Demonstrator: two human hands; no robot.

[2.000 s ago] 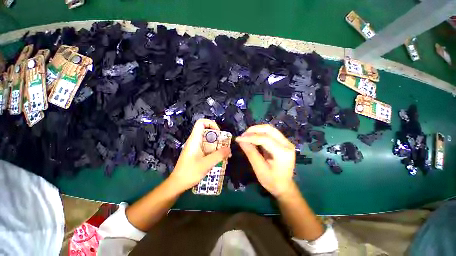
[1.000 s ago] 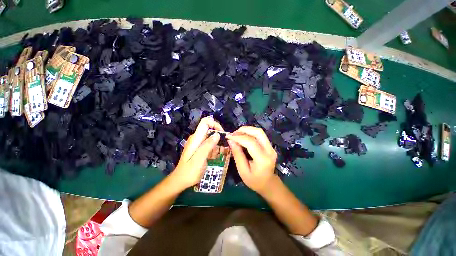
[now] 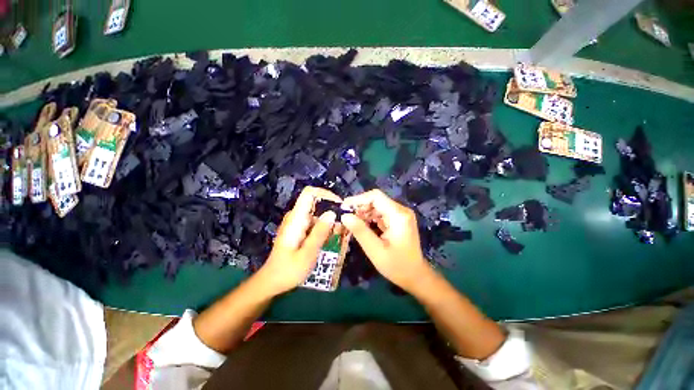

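A tan circuit board [image 3: 324, 266] with a white keypad area and a green patch points away from me at the bench's near side. My left hand [image 3: 295, 242] holds it along its left side. My right hand [image 3: 389, 238] meets my left at the board's top end, with thumb and fingertip pinching a small dark pad [image 3: 332, 207] between both hands. The fingers hide the board's top end, so the round part does not show. A large heap of black pads [image 3: 228, 152] lies beyond and around my hands.
Overlapping boards [image 3: 64, 164] lie at the left, and a few more boards [image 3: 571, 142] at the right. A small pad heap [image 3: 638, 190] is at far right. Beyond the pale strip [image 3: 426, 58], a green conveyor [image 3: 289, 23] carries boards. A whitish post [image 3: 582, 32] slants at upper right.
My right hand has come in from the right to meet my left at the board's top, covering the round part. A dark pad now shows between the fingertips. Conveyor boards have shifted left.
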